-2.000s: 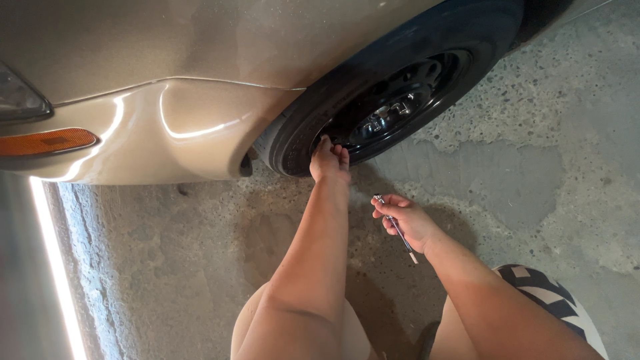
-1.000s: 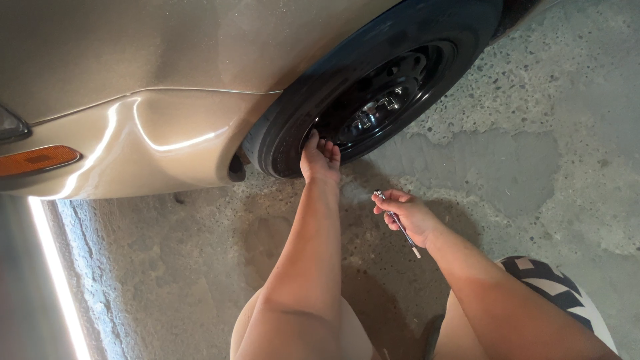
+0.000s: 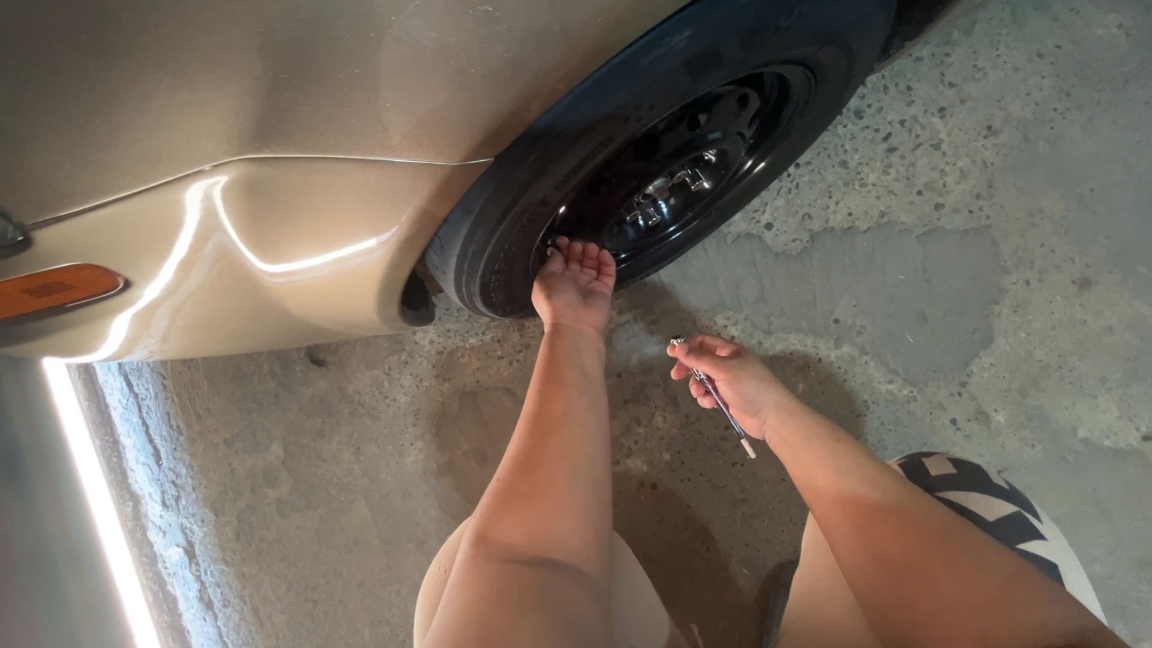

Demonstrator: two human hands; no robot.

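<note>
My left hand is at the lower left edge of the black steel wheel rim, palm up, thumb and index fingertip together at a small dark piece, likely the valve stem or its cap; the fingertips partly hide it. Around the rim runs the black rubber tire. To the right and below, clear of the wheel, my right hand holds a slim pencil-type tire gauge. Its metal head points up past the thumb, and its pale tip sticks out below the palm.
The tan car's bumper and fender fill the upper left, with an orange side marker. Below lies a rough, patched concrete floor. A bright strip of light runs down the left side. My bare knees are at the bottom.
The fingers of my left hand have opened out somewhat at the rim, and the palm faces up more. My right hand still holds the gauge in about the same place.
</note>
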